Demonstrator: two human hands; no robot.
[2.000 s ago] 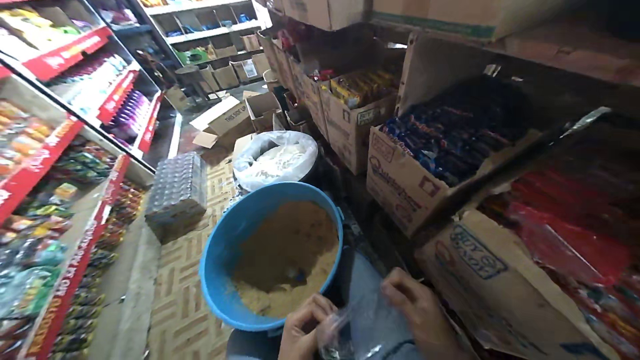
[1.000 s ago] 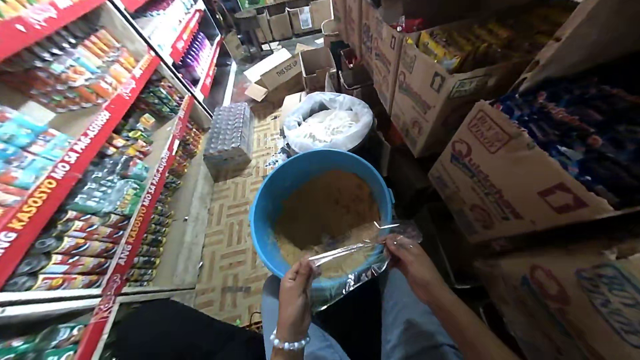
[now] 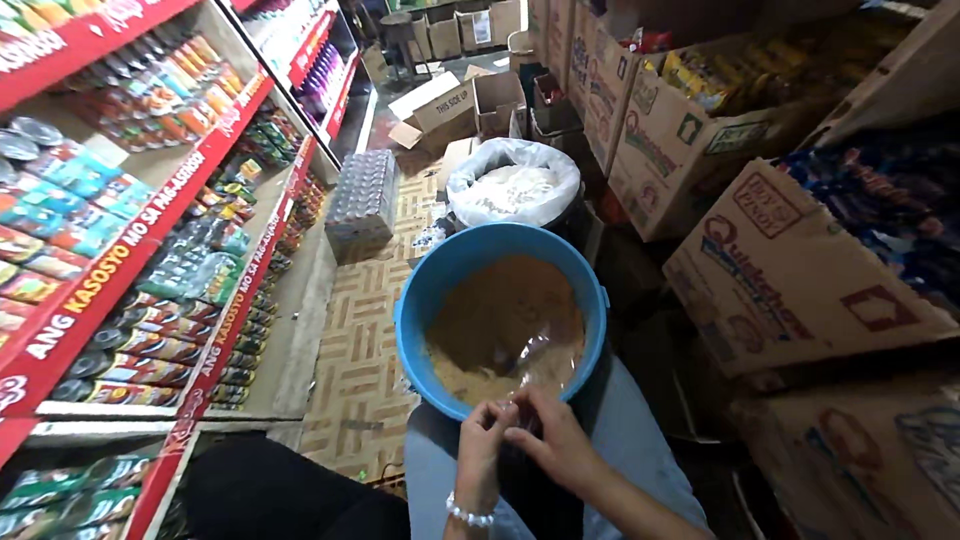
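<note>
A blue plastic bucket (image 3: 409,330) stands in front of my knees, partly filled with a brown, sugar-like granular material (image 3: 480,319). Both hands meet at the bucket's near rim. A clear plastic bag (image 3: 536,356) extends from my fingers over the brown material. My left hand (image 3: 484,442), with a beaded bracelet at the wrist, pinches the edge of the bag. My right hand (image 3: 551,431) pinches the plastic right beside it, with the fingertips nearly touching. The fingers partly cover the gripped edge.
Behind the bucket stands a container lined with a translucent bag (image 3: 476,199), holding white contents. A shrink-wrapped pack of cans (image 3: 364,195) is on the patterned floor. Shelves of canned and packaged goods (image 3: 142,225) run along the left. Cardboard boxes of packets (image 3: 795,270) line the right.
One second ago my hands were apart with the clear plastic stretched between them; now they are together at the bucket's near rim, and the bag hangs out over the brown material.
</note>
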